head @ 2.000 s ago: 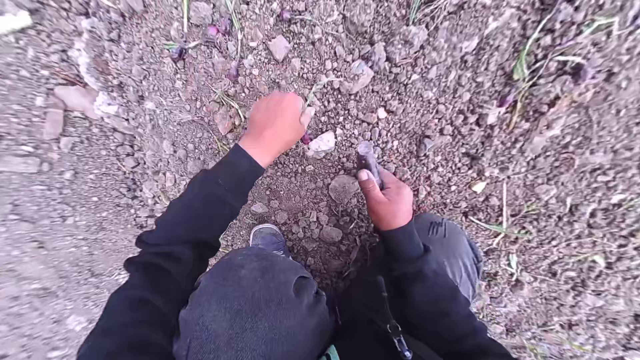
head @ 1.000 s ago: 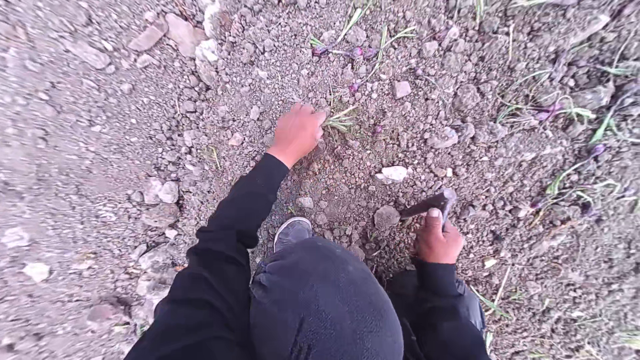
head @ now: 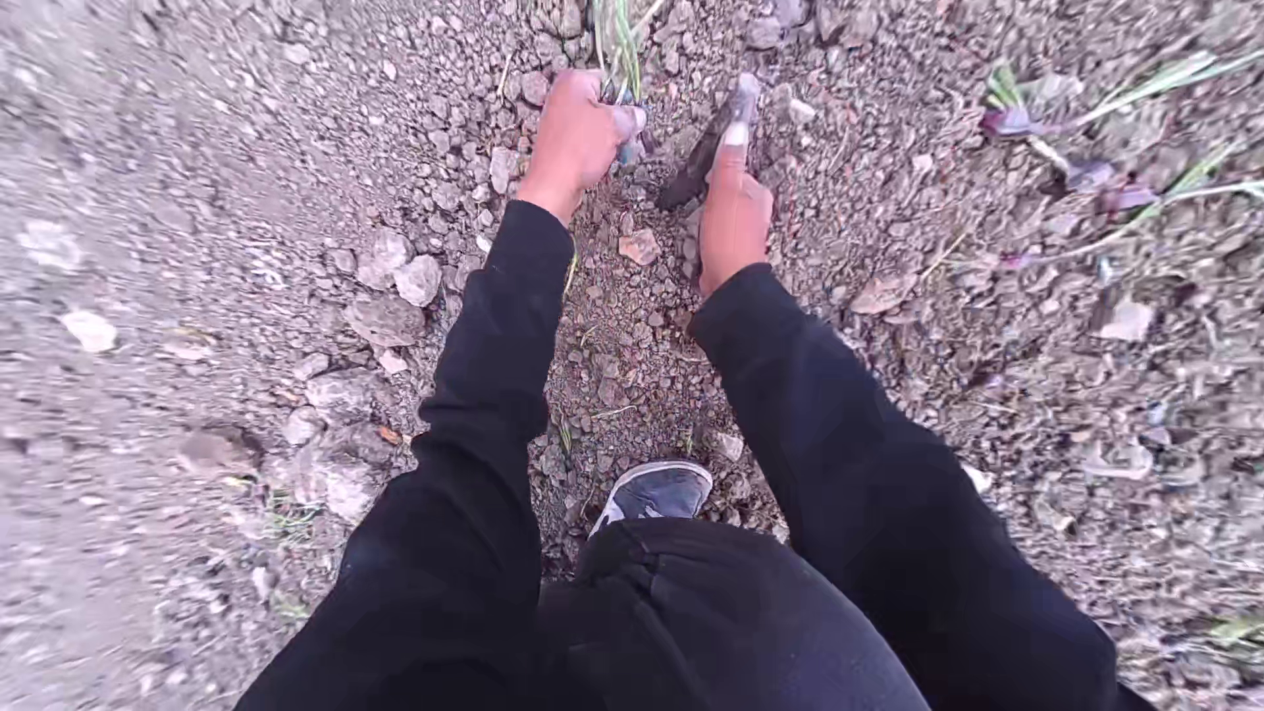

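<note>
My left hand (head: 578, 138), at the upper middle of the head view, grips the lower part of a plant with long green leaves (head: 617, 44). Its base is partly hidden by my fingers. Just to the right, my right hand (head: 736, 212) is closed around a small dark hand tool (head: 706, 148), its thumb laid along the pale upper end. The tool's dark end points down and left, close to the soil between my hands. A reddish stone (head: 639, 247) lies on the ground below and between them.
Pulled onions with purple bulbs (head: 1012, 120) and green leaves lie on the soil at the upper right. Pale stones (head: 418, 280) and larger clods are left of my left forearm. My shoe (head: 657, 489) rests on the ground at the lower middle.
My right hand, with the tool, has come close beside my left hand. The left hand is now on a leafy plant near the top of the view. The view has shifted.
</note>
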